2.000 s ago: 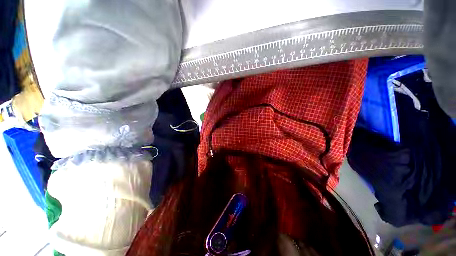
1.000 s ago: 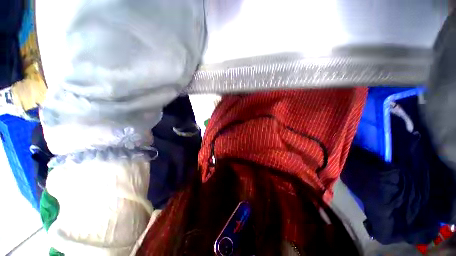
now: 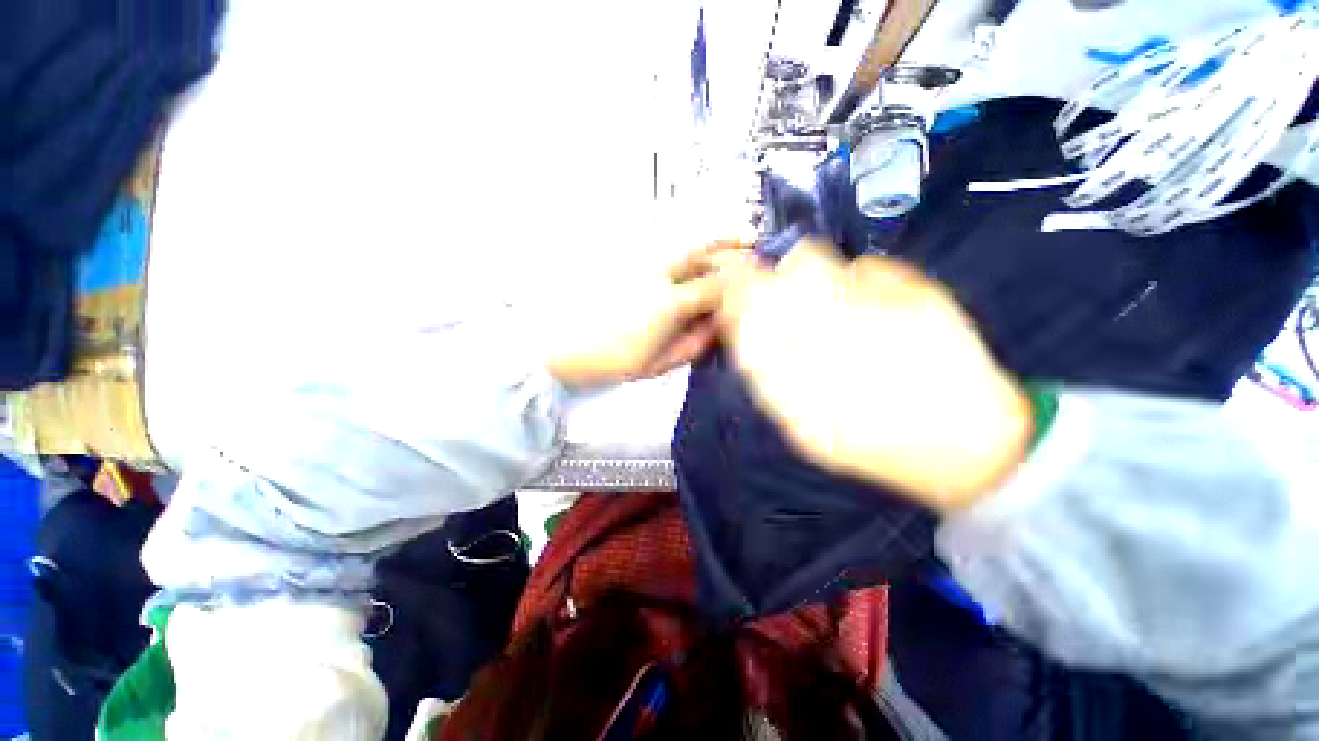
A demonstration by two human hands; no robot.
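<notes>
A dark navy garment piece (image 3: 788, 528) lies on the machine bed and hangs over the front edge onto the red checked apron. Its upper end runs under the needle area (image 3: 796, 138) of the sewing machine. My left hand (image 3: 651, 322) is at the cloth's left edge, fingertips just below the needle area. My right hand (image 3: 868, 369), overexposed and blurred, lies over the cloth with its fingertips beside the left ones. Fingertip contact is partly hidden. A round grey-white part (image 3: 887, 170) stands right of the needle.
A bundle of white strips (image 3: 1179, 123) lies on navy cloth (image 3: 1128, 304) at upper right. Navy cloth is piled at upper left (image 3: 94, 159). The ruler strip (image 3: 615, 473) runs along the table's front edge. Navy cloth also hangs below at left (image 3: 456, 623).
The view has shifted up to the machine. Both hands, the needle area, the white strips and the navy piece now show; before, only sleeves, ruler, apron and bins showed.
</notes>
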